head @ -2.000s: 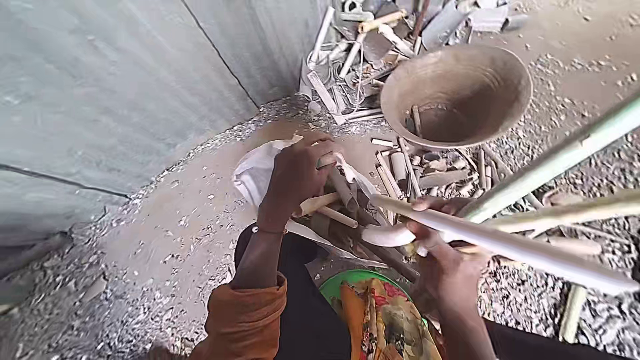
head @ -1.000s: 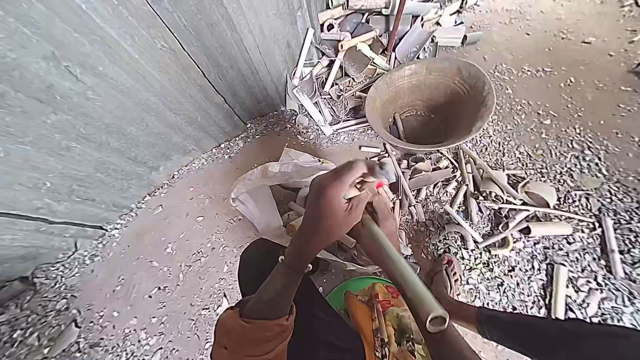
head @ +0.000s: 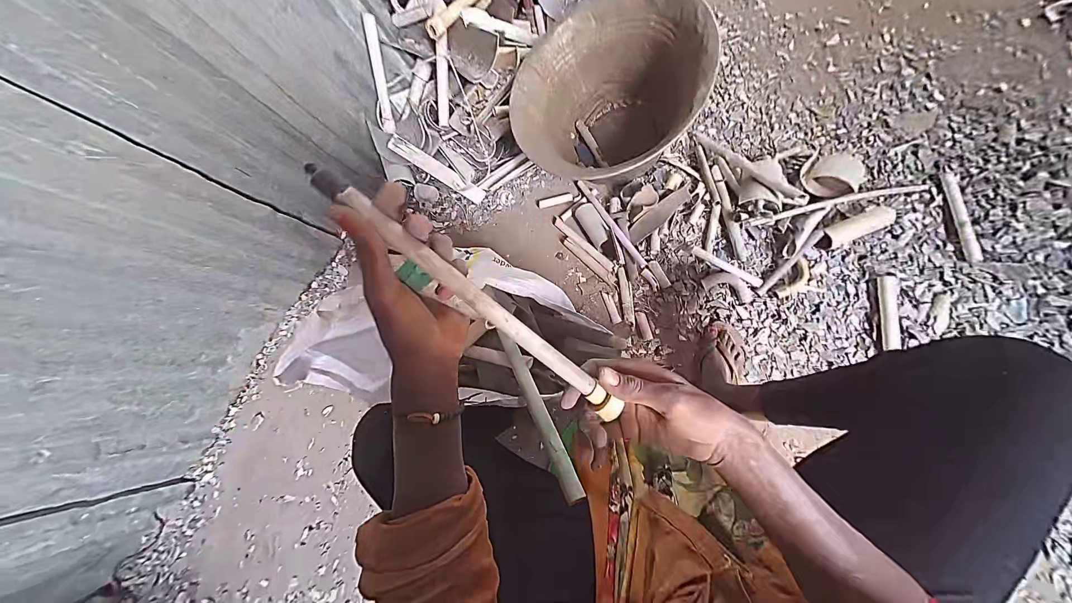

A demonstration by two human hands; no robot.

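Note:
A long pale wooden rod (head: 502,322) with a dark far tip runs diagonally between my hands. My left hand (head: 414,314) holds its upper part, with the rod lying across the palm and fingers. A small green and red item (head: 413,275) shows by that palm; its kind is unclear. At the near end, beside a yellowish ring with a dark band, my right hand (head: 662,406) grips the rod with thumb and fingers. Below the rod a greenish bamboo tube (head: 543,423) slants down over my dark-clothed leg. Behind my left wrist lies a white sack (head: 335,343) with bamboo pieces.
A wide metal basin (head: 615,92) with a short stick inside stands ahead. Bamboo offcuts (head: 863,226) and chips litter the ground around it, with more scraps by the grey wall (head: 159,226) on the left. My bare or sandalled foot (head: 722,356) is right of the sack.
The bamboo tube that I held a second ago now lies lower, over my leg. The long wooden rod is now between my hands. The long poles at the right two seconds ago are out of view.

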